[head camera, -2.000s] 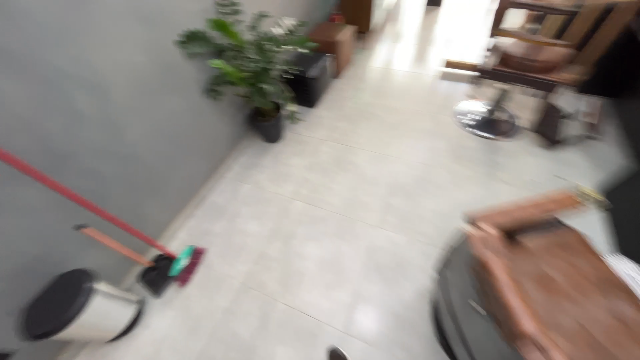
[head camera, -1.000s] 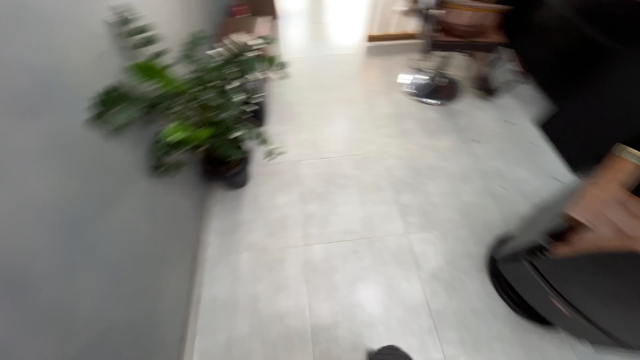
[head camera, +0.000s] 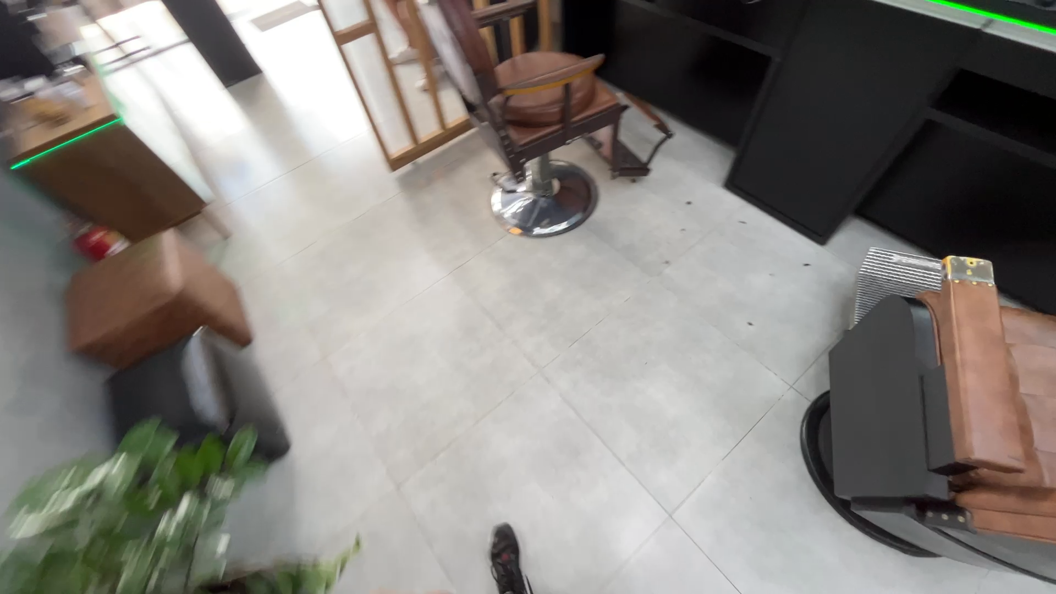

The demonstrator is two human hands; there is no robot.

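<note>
Neither my left hand nor my right hand can be made out in the head view; a small blurred skin-toned patch shows at the bottom edge, too little to tell what it is. A black shoe (head camera: 506, 554) is on the grey tiled floor (head camera: 528, 396) at the bottom centre. On the right stands a barber chair with a brown leather armrest (head camera: 978, 371) and a dark grey side panel. Farther off, a second barber chair with a round brown cushion (head camera: 549, 87) stands on a chrome round base (head camera: 544, 198). Small dark bits lie scattered on the floor between the chairs.
A leafy potted plant (head camera: 140, 511) fills the lower left. Beyond it are a black box (head camera: 157, 396), brown cube stools (head camera: 157, 297), a red object (head camera: 101, 241) and a wooden counter (head camera: 107, 173) with a green light strip. Black cabinets (head camera: 792, 115) line the upper right. A wooden frame (head camera: 429, 144) stands behind the far chair.
The view has moved forward and turned right. The plant now shows low at the left, and the far barber chair, counter and black cabinets show more fully. The broom and bin seen earlier are out of view.
</note>
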